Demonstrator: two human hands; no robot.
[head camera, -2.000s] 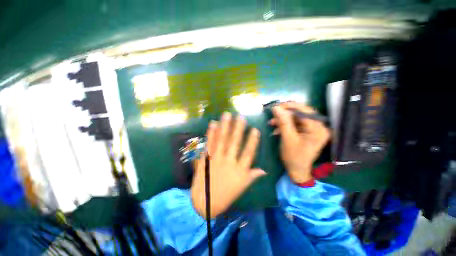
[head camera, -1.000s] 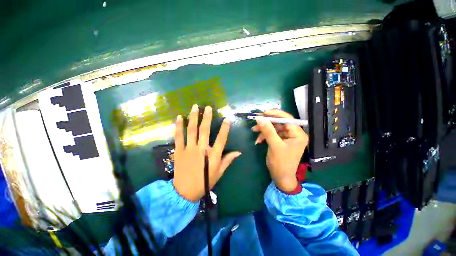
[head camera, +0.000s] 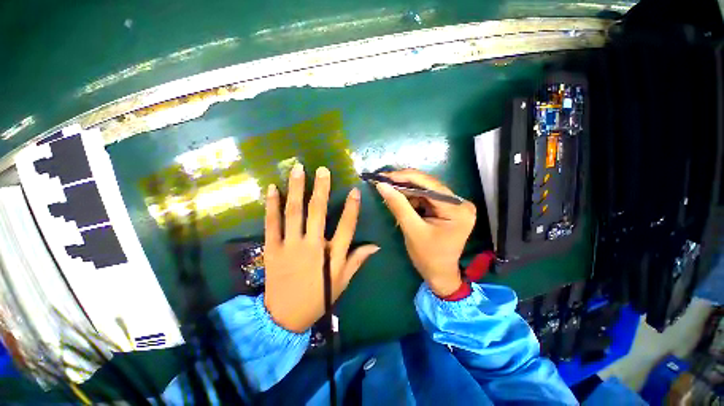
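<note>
A translucent yellow tape sheet (head camera: 310, 136) lies flat on the green bench mat, with glare on its left part. My left hand (head camera: 306, 254) lies palm down with fingers spread, fingertips on the sheet's lower edge. It covers most of a phone unit (head camera: 254, 266), whose blue board end shows at its left. My right hand (head camera: 433, 226) holds dark tweezers (head camera: 421, 190). Their tips touch or nearly touch the sheet's right edge. Whether they grip a piece cannot be told.
A white liner sheet (head camera: 139, 297) with black stepped stickers is at left, beside a white pile (head camera: 40, 273). An opened phone unit (head camera: 558, 158) lies on a black holder (head camera: 516, 214) at right, near black stacked trays (head camera: 643, 143). A blue bin (head camera: 623, 337) is lower right. Dark strands cross the lower left.
The tweezers have moved left to the yellow sheet's right edge. My left hand has shifted slightly and stays spread. The camera view has also shifted.
</note>
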